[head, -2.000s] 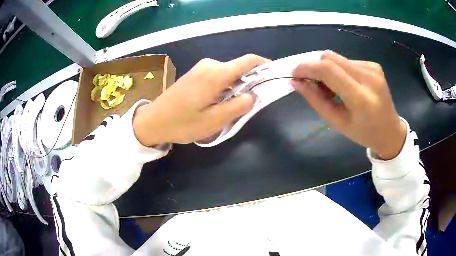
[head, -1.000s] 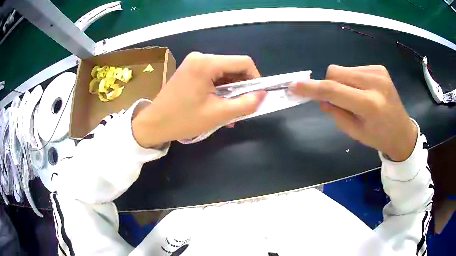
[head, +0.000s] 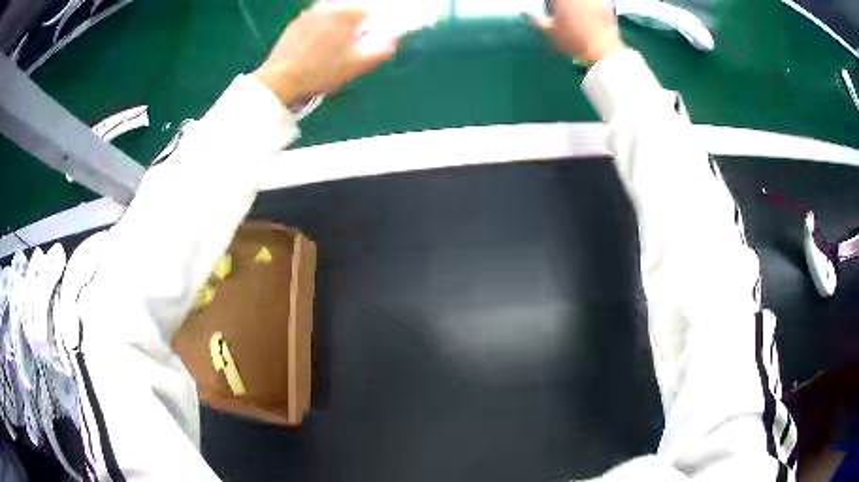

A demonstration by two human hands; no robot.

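Note:
Both arms reach far forward over the green conveyor belt. My left hand (head: 320, 47) is at the top edge of the view, its fingers on a blurred white plastic piece (head: 405, 17). My right hand (head: 579, 26) is at the top edge too, cut off, with its fingertips by the right end of a pale blurred shape. Whether it grips that shape cannot be told. No wire can be made out on the piece.
Green belt (head: 452, 89) with a pale rail (head: 452, 151); white shells (head: 678, 21) lie on it. A cardboard tray (head: 299, 329) with yellow scraps, stacked housings (head: 28, 329) at left, a grey post (head: 66, 132), and a wired housing (head: 818, 259) at right.
Both hands have moved forward from over the black mat to the belt, the white piece going with the left hand. The camera view has shifted, and the tray shows lower.

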